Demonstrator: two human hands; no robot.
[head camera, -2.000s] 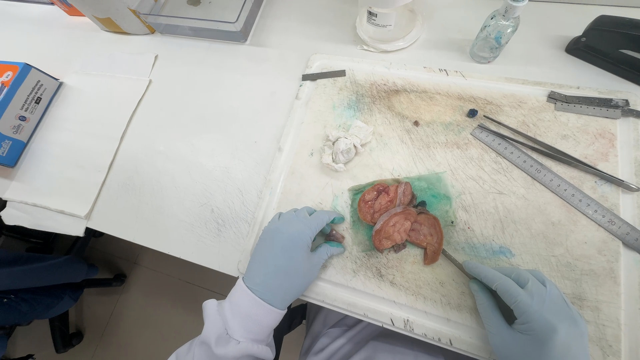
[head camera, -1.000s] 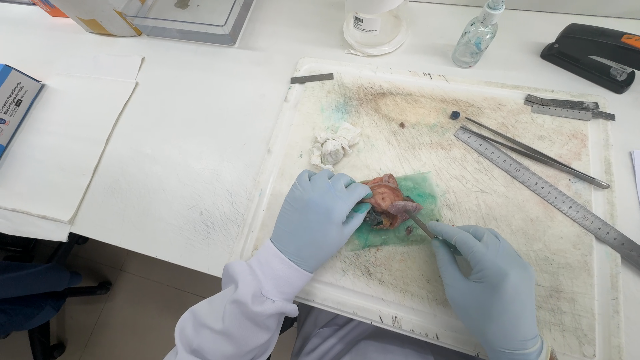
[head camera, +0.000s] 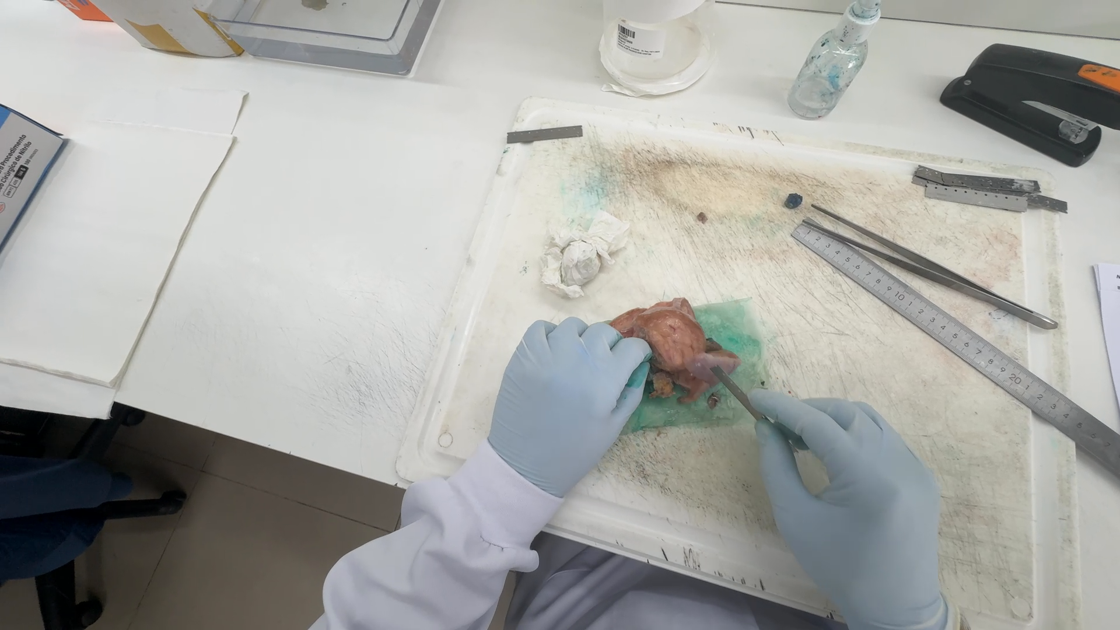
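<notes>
A reddish-brown tissue specimen (head camera: 674, 337) lies on a green-stained sheet (head camera: 733, 324) upon a white cutting board (head camera: 490, 350). My left hand (head camera: 569, 398), in a light blue glove, grips the specimen's left side with fingers curled; the fingertips are partly hidden. In my gloved right hand (head camera: 849, 481) is a thin metal-handled tool (head camera: 739, 392), its far end touching the specimen's right side; which tool it is I cannot tell. Crumpled white paper (head camera: 582, 254) sits behind my left hand. Metal tweezers (head camera: 945, 271) and a steel ruler (head camera: 945, 337) lie at the board's right.
A glass bottle (head camera: 831, 66), a white tub (head camera: 652, 52) and a black stapler (head camera: 1032, 101) stand behind the board. Short metal strips (head camera: 980, 188) lie at its back right corner. White paper sheets (head camera: 114, 254) and a glove box (head camera: 22, 175) are at the left.
Two seconds ago my left hand was left of the specimen with a small dark piece; now it grips the specimen. The specimen has been turned over or folded, and the tool's end has moved onto it.
</notes>
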